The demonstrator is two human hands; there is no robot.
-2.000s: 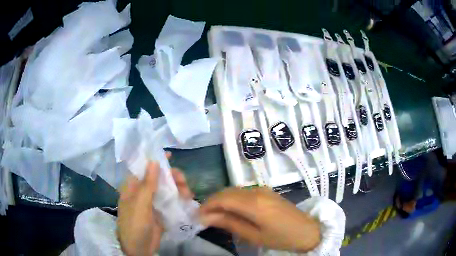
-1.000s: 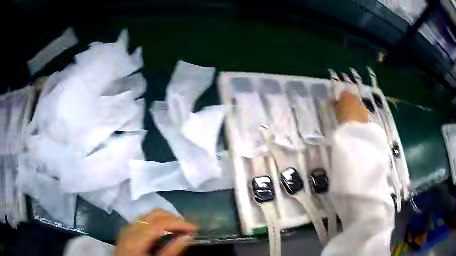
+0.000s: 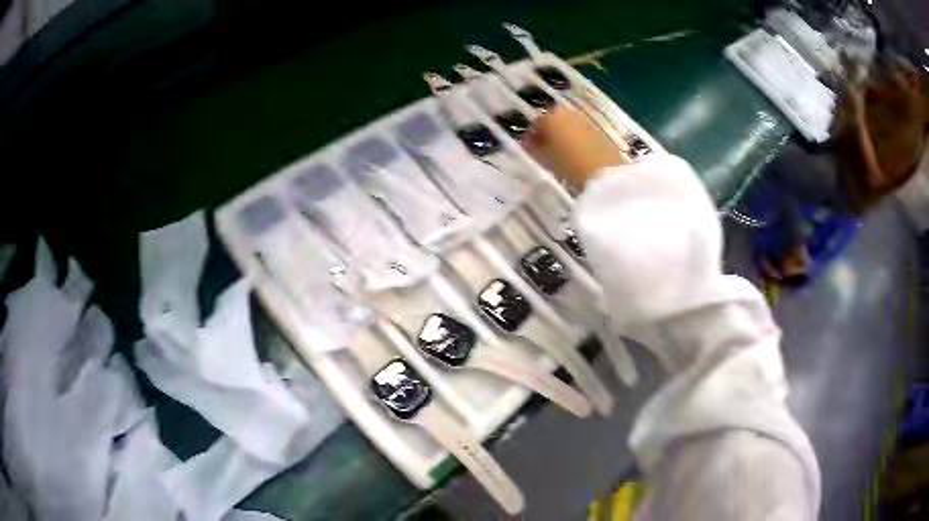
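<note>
A white blister tray (image 3: 402,460) lies at a slant on the green mat. Several watches in cloudy white sleeves (image 3: 331,219) fill slots at its left. Bare smartwatches (image 3: 445,339) with black faces lie along the near row, their pale straps hanging over the edge. More bare watches (image 3: 478,139) lie in the far right slots. My right hand (image 3: 576,151) is over the right part of the tray; its fingers are blurred and partly hidden, so I cannot tell whether it grips a watch. My left hand is out of the picture.
Loose white sleeves (image 3: 66,377) lie in a heap at the left, with more sleeves (image 3: 229,392) beside the tray. A white tray (image 3: 779,81) sits at the far right. Another person's arm (image 3: 884,132) and a blue stool (image 3: 810,239) are at the right.
The view has turned, so the tray appears slanted and further left. A sleeve in my hands two seconds ago is no longer there; one more slot holds a bagged watch. My left hand has left view.
</note>
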